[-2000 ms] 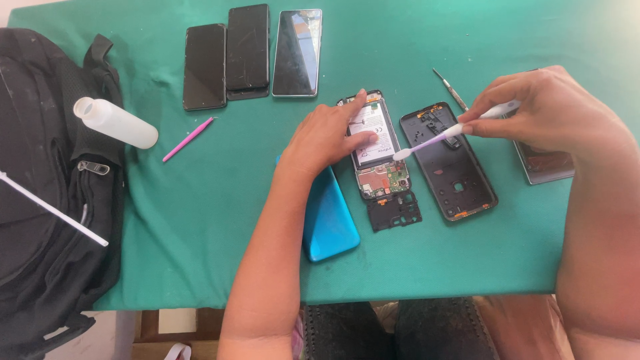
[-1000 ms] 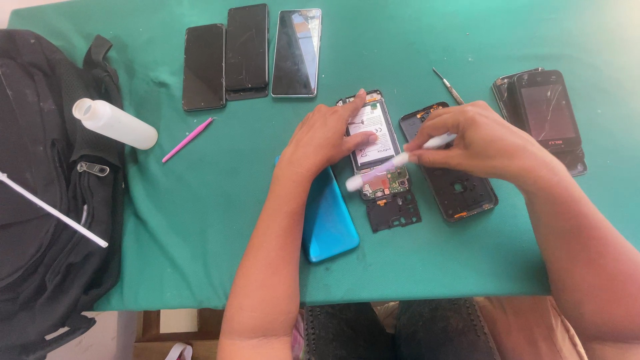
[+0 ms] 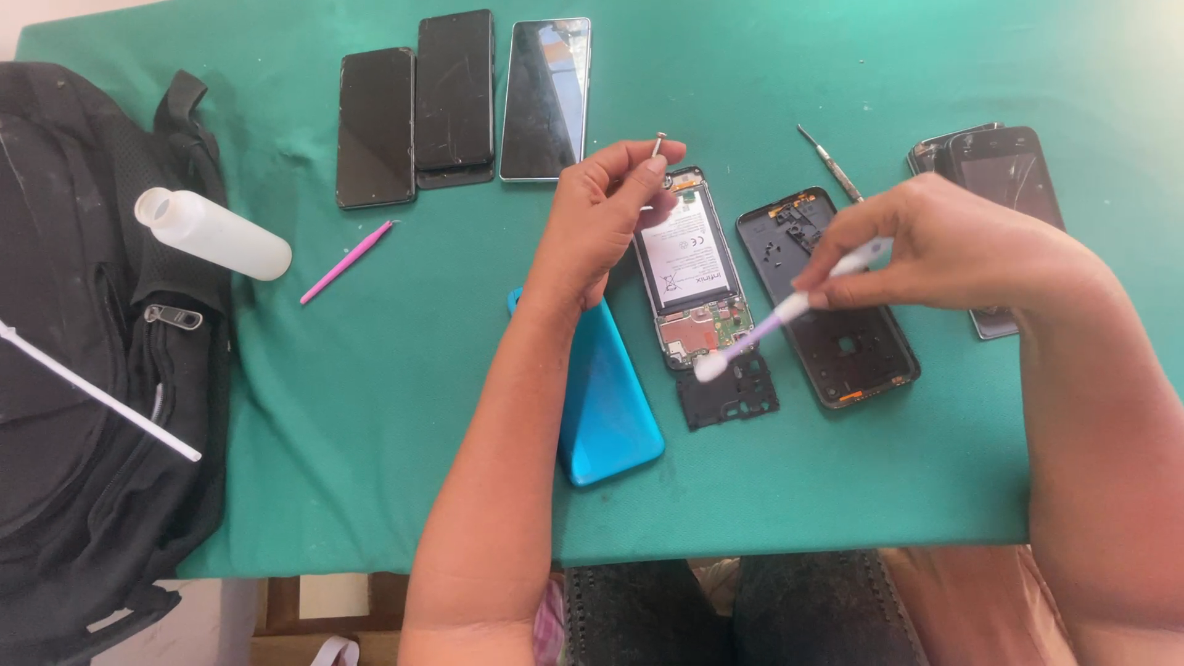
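Note:
My left hand [image 3: 615,208] is raised over the top of an opened smartphone [image 3: 689,250], pinching a small metallic part [image 3: 659,145] that I cannot identify. The phone's battery and circuit board lie exposed. In my right hand [image 3: 925,245] is a toothbrush [image 3: 777,314] with a pale purple neck; its white bristle head is at the board's lower end. A black plastic inner cover [image 3: 731,398] lies just below the phone. To the right rests a black phone frame [image 3: 856,356], partly under my right hand. A blue back cover [image 3: 610,398] lies beside my left forearm.
Several phones [image 3: 376,129] lie at the upper left, and more phones [image 3: 1008,176] are stacked at the right. A screwdriver [image 3: 832,165], a pink pointed tool [image 3: 347,263] and an uncapped white bottle [image 3: 215,235] are on the green cloth. A black backpack [image 3: 65,324] covers the left side.
My left hand has lifted off the opened phone and now pinches a small metallic part. My right hand has kept moving the toothbrush about near the phone's lower end.

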